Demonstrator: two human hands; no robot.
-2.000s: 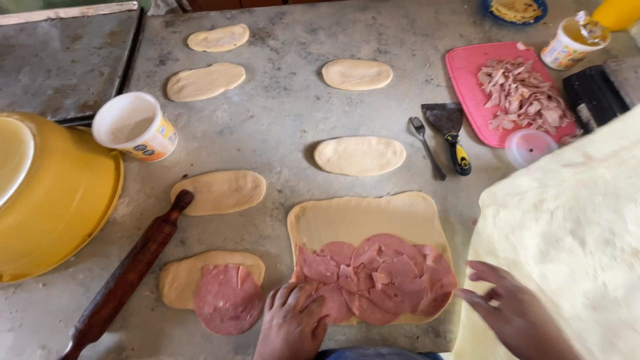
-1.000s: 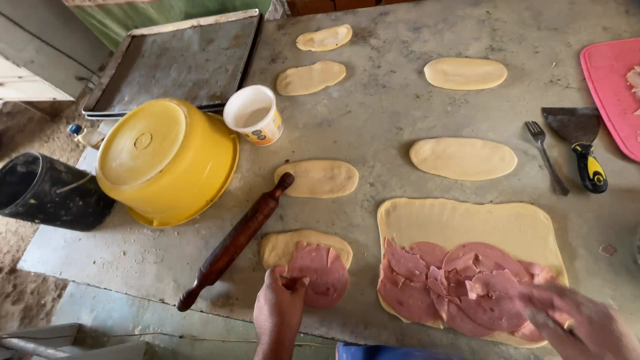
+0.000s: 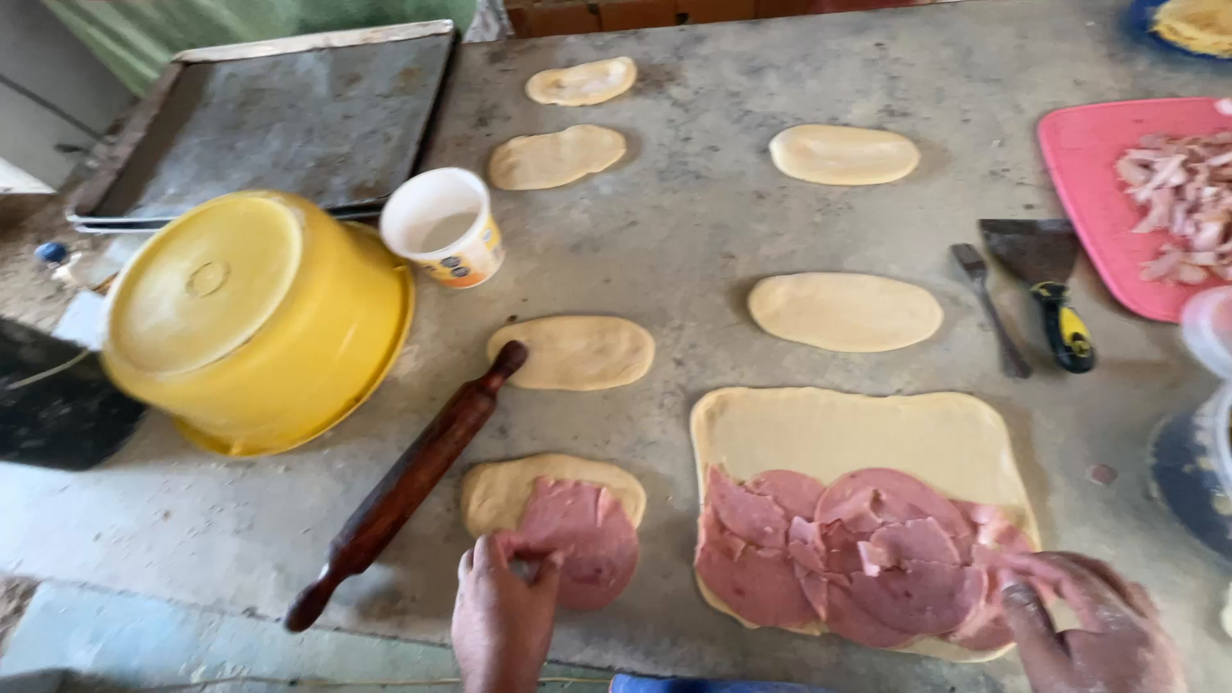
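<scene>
My left hand (image 3: 508, 606) pinches the left edge of the ham slices (image 3: 582, 544), which lie partly over a small oval of dough (image 3: 496, 491). At the right, my right hand (image 3: 1088, 616) has thumb and fingers at the right edge of the ham layer (image 3: 895, 568); whether it grips a piece is hard to tell. That layer of overlapping slices and torn bits covers the near half of a rectangular dough sheet (image 3: 857, 433). A dark wooden rolling pin (image 3: 414, 481) lies slantwise left of my left hand, its far handle over another dough oval (image 3: 587, 354).
Several dough ovals (image 3: 845, 311) lie farther back. Left are an upturned yellow basin (image 3: 260, 318), a plastic tub (image 3: 445, 231) and baking trays (image 3: 279, 125). At right are a fork (image 3: 991, 308), a scraper (image 3: 1059, 298) and a pink cutting board (image 3: 1097, 164) with chopped ham (image 3: 1189, 202).
My left hand has moved left from the big dough sheet to the ham on the small oval. My right hand has come to the right end of the ham layer. The view has shifted.
</scene>
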